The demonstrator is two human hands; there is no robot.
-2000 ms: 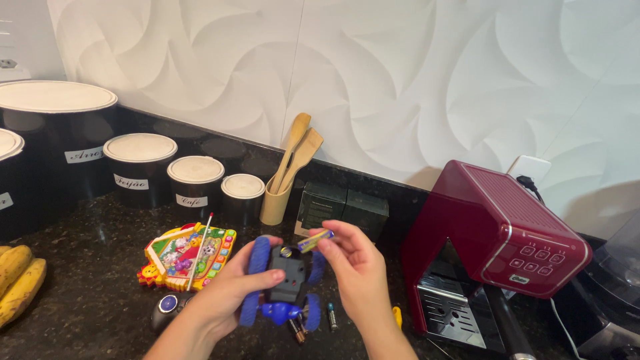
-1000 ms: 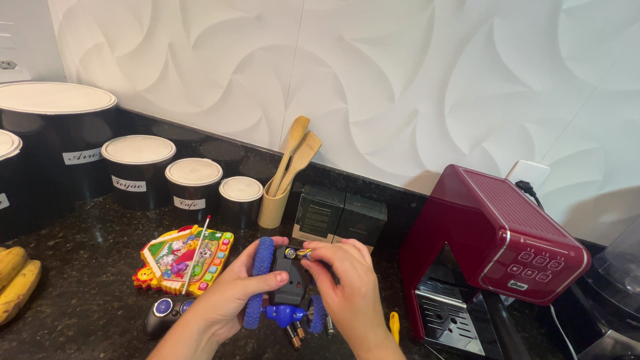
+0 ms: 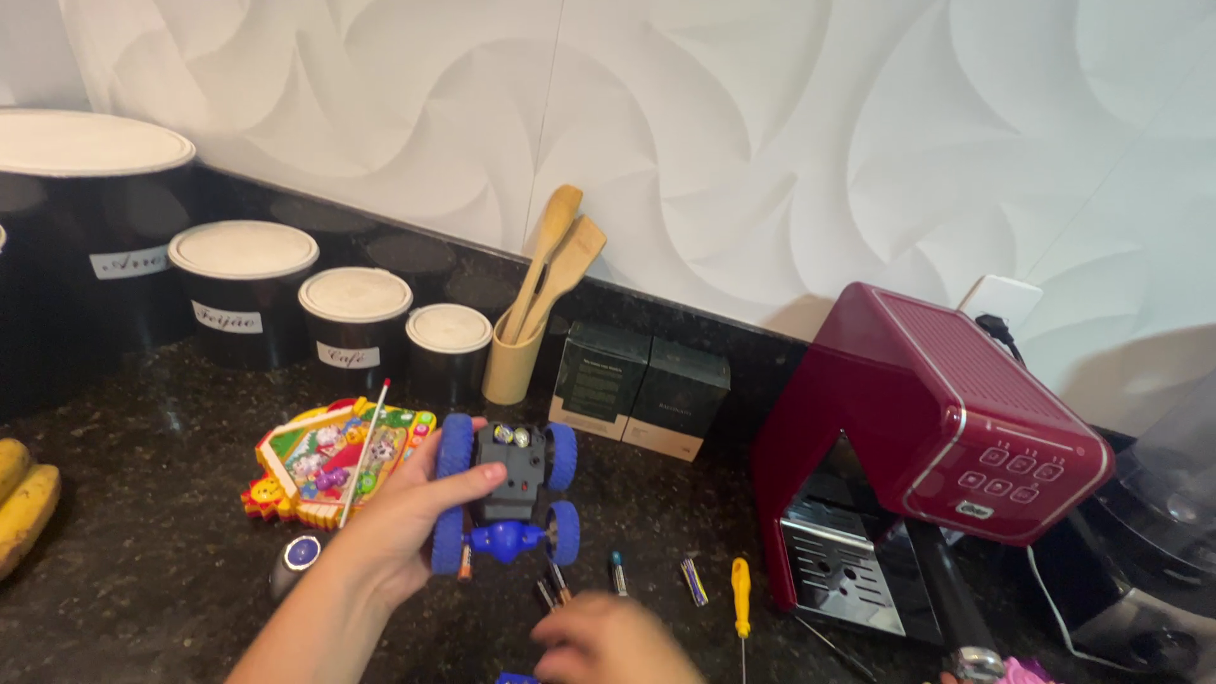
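My left hand holds a toy car with blue wheels and a black underside turned up toward me. Two round battery ends show in an opening at the top of its chassis. Blurred by motion, my right hand is low over the counter, just below several loose batteries; whether it holds anything cannot be told. Another battery and a striped one lie farther right, beside a screwdriver with a yellow handle. A blue piece shows at the bottom edge.
Lidded black canisters line the back left, beside a holder with wooden utensils and two dark boxes. A colourful toy panel bears a thin stick. A red coffee machine stands right, bananas far left.
My right hand has left the car's battery opening, where it held a battery, and moved down to the counter. Two battery ends now show in the opening. My left hand still holds the car.
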